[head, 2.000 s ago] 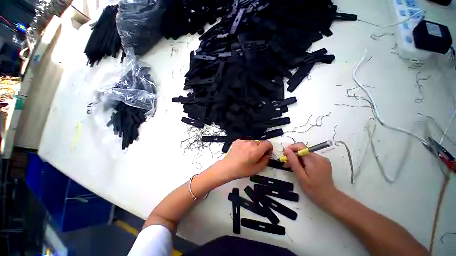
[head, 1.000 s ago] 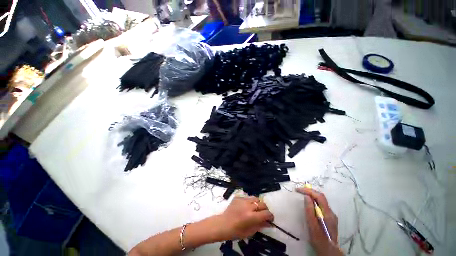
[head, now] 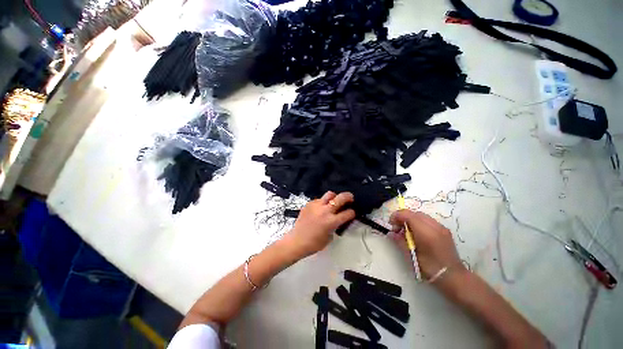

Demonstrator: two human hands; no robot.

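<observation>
A large heap of black fabric tabs (head: 362, 126) lies beyond my hands. My left hand (head: 324, 221) is at the heap's near edge, its fingers on a black tab (head: 373, 224) that points toward my right hand. My right hand (head: 425, 237) holds a slim yellow pen (head: 409, 240), tip up toward the heap, and its fingertips touch or nearly touch the tab's end. Whether they pinch it I cannot tell. Several loose black tabs (head: 378, 305) lie near my body.
Thread tails (head: 277, 213) lie left of my left hand. Plastic bags (head: 236, 51) and black strips are at left. At right are a white power strip (head: 552, 95), black adapter (head: 583, 118), pale cable (head: 503, 187) and red-black clips (head: 593, 266). A black strap (head: 546, 39) and blue roll (head: 535, 10) are beyond.
The tab my left hand held over the loose pile is gone from there. Both hands are now at the heap's near edge, with the left on a tab there. The pen stays in my right hand.
</observation>
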